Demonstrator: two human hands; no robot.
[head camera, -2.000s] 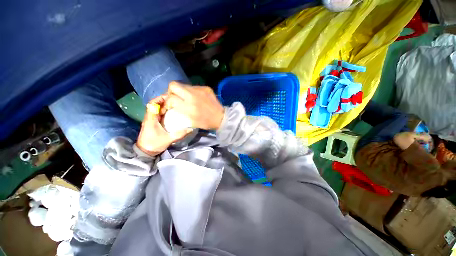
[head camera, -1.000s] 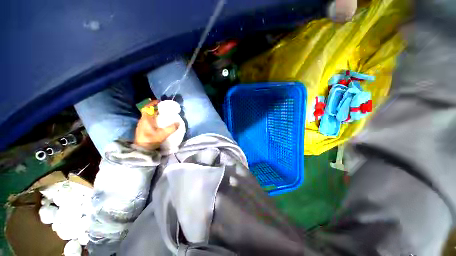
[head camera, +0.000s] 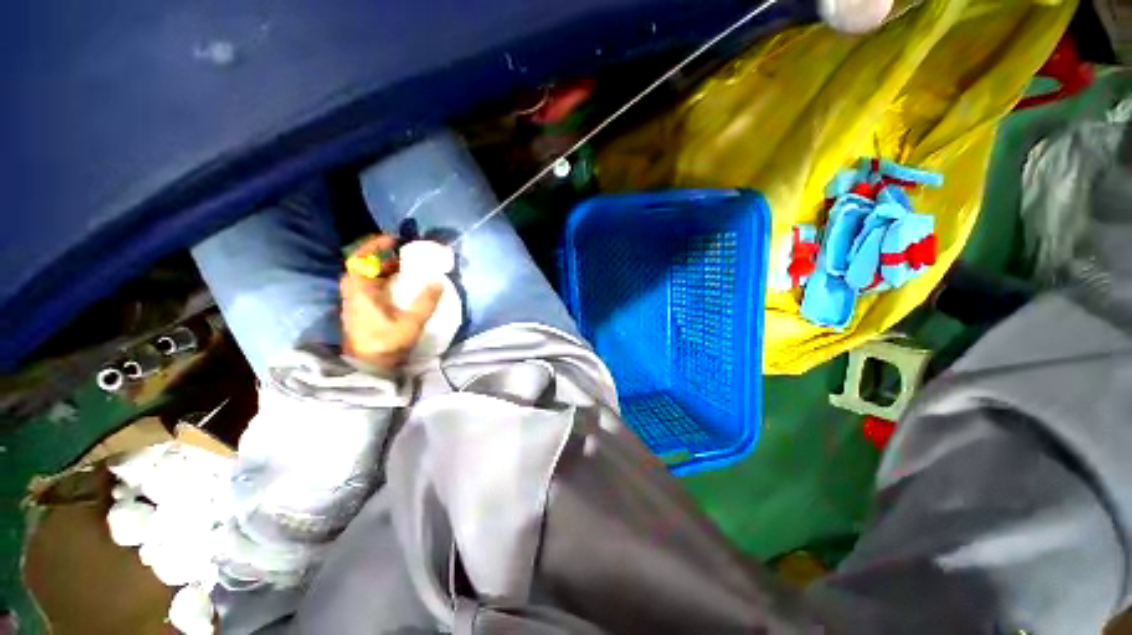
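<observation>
My left hand (head camera: 382, 313) holds a white plush toy (head camera: 435, 310) with two joined lobes over my lap. A yellow finger guard (head camera: 364, 266) is on one of its fingers. A white thread (head camera: 621, 112) runs taut from the toy up and right to the top edge of the picture. My right hand is out of the picture; only the grey sleeve of that arm shows at the right. No needle can be seen.
A blue-covered table (head camera: 224, 137) is at the upper left. A blue basket (head camera: 760, 335) stands right of my knee. A yellow sack (head camera: 795, 124) bears light blue and red fabric pieces (head camera: 857, 242). A carton (head camera: 75, 546) of white plush pieces is at the lower left.
My right hand has left the toy and gone out of the picture to the right. The thread is now drawn taut and leans further right than a second ago. My left hand still holds the toy.
</observation>
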